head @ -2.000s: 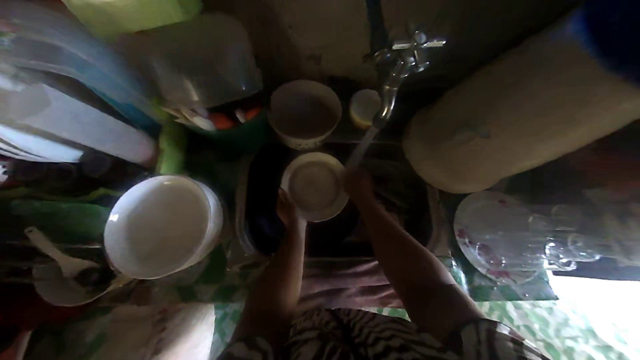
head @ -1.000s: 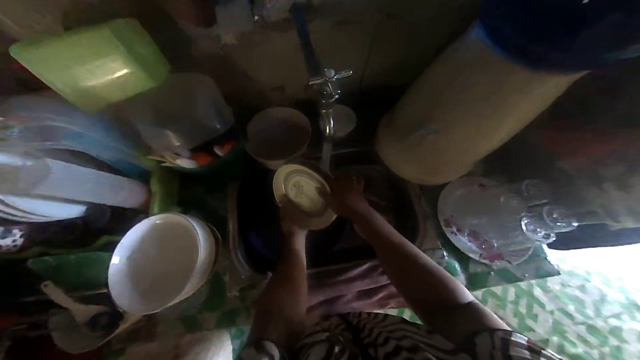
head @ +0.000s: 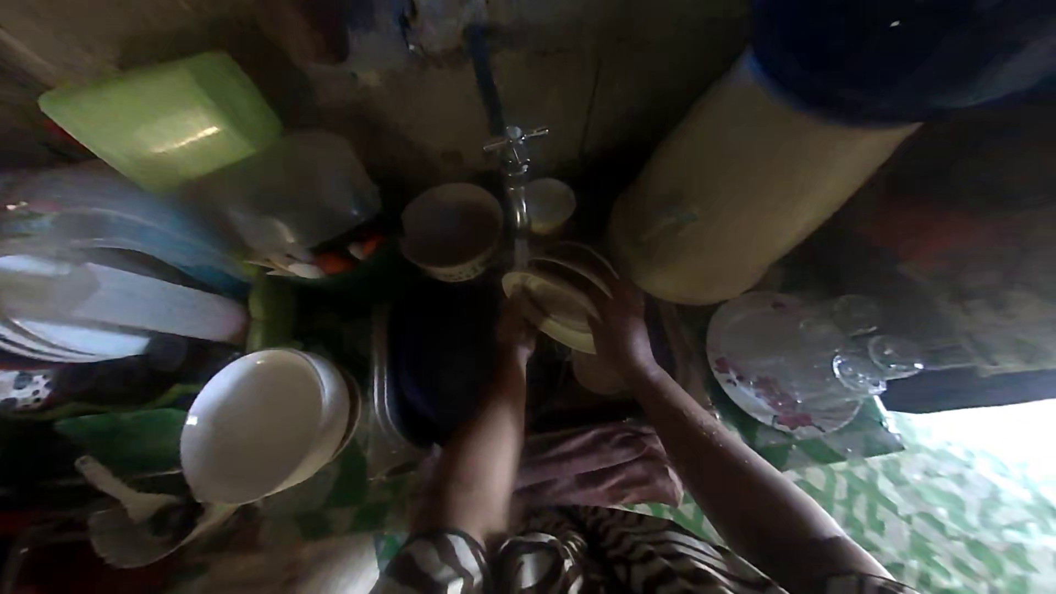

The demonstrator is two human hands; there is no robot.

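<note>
A small pale dish is tilted under the running faucet, above the sink. My left hand grips its left edge. My right hand is on its right side, fingers spread across the upper rim. Behind the dish, a white bowl and a smaller pale cup stand at the back of the sink. Below my right hand another pale round dish partly shows. A dark basin fills the left of the sink.
Stacked white bowls stand left, near a rice paddle. A green plastic container is at upper left. A large cream container with a blue lid leans in at right. Glasses stand beside a flowered plate. A cloth lies along the sink's front edge.
The dish has gone from facing up to tilted, and my right hand has moved from beside it to over its upper right side. The view has shifted.
</note>
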